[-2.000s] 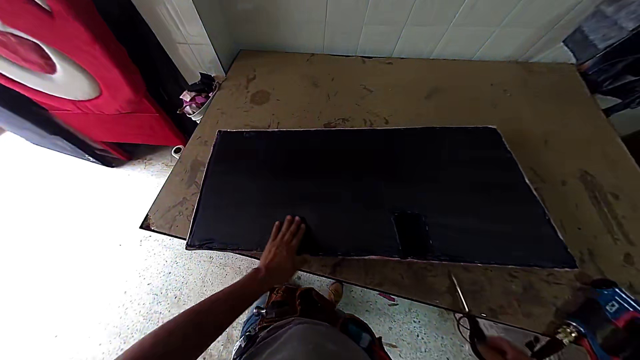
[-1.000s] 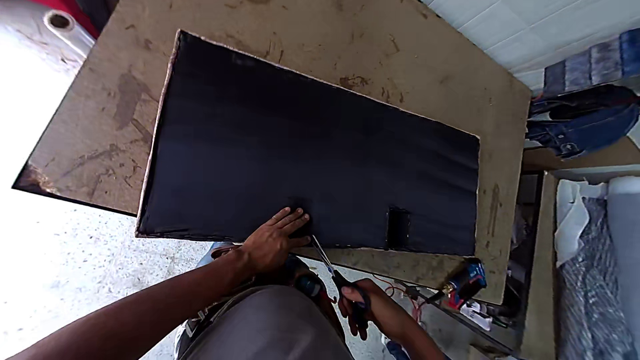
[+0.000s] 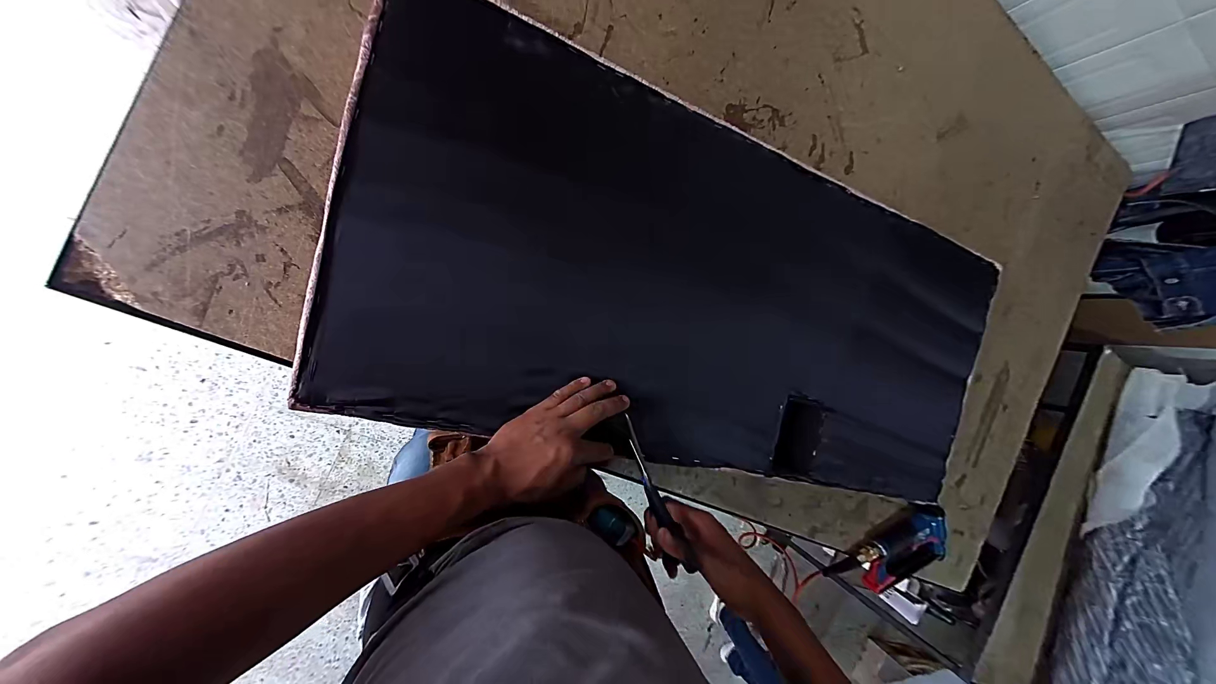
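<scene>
A flat panel covered in black fabric (image 3: 646,256) lies on the worn work table, its near left corner reaching past the table's edge. Light trim shows along its left and far edges. My left hand (image 3: 551,442) rests on the panel's near edge with its fingers spread, holding nothing. Just right of it, my right hand (image 3: 689,546) grips scissors (image 3: 650,486) by their dark handles. Their blades point to the fabric beside my left fingertips; whether they cut into it cannot be told. A dark rectangular recess (image 3: 800,435) is near the panel's near right edge.
The stained table (image 3: 1026,161) extends behind the panel. A blue and red power tool (image 3: 902,548) stands at its near right corner, with an orange cord (image 3: 787,560) below. Folded jeans (image 3: 1164,275) are at the far right, above a box-like frame (image 3: 1021,532) with grey fabric.
The scissors in my right hand have moved left from beside the power tool to the panel's near edge, close to my left hand. The view has turned and come closer.
</scene>
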